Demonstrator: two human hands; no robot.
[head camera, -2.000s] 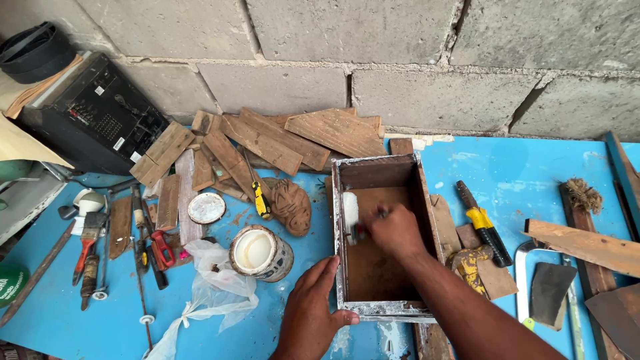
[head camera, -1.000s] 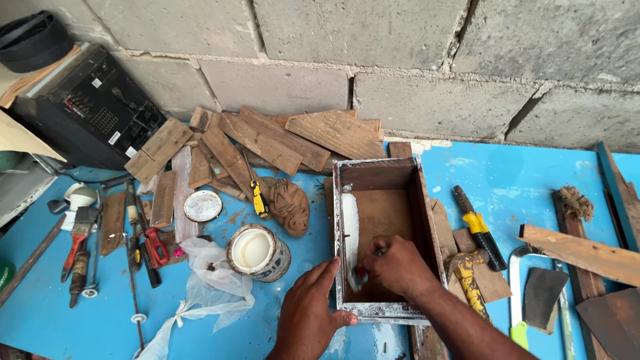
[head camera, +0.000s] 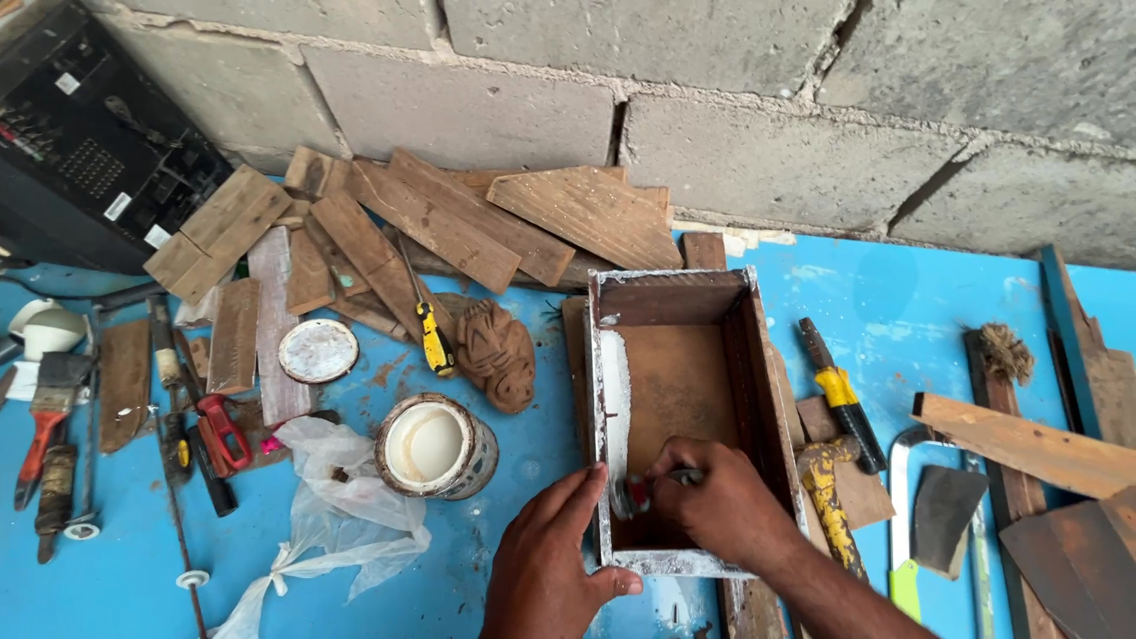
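An open wooden box (head camera: 683, 562) with white-painted rims lies on the blue table. Inside it, a strip of white paint (head camera: 615, 382) runs along the left side of the brown bottom. My right hand (head camera: 710, 497) reaches into the box and grips a paintbrush (head camera: 632, 497), its bristles low at the left side. My left hand (head camera: 555, 550) rests against the box's lower left corner, fingers along the outer wall and thumb at the front edge. Left of the box stand an open can of white paint (head camera: 435, 448) and its round lid (head camera: 318, 351).
Behind lie wood offcuts (head camera: 426, 213), a yellow screwdriver (head camera: 433, 337) and a carved brown piece (head camera: 495, 355). A plastic bag (head camera: 346, 506) and brushes (head camera: 53, 399) are at left. At right are a yellow-black handled tool (head camera: 839, 390), a hacksaw (head camera: 901, 497) and boards (head camera: 1029, 444).
White paint covers more of the box's left side than two seconds ago. My right hand has moved toward the near end of the box with the brush. My left hand stays at the corner.
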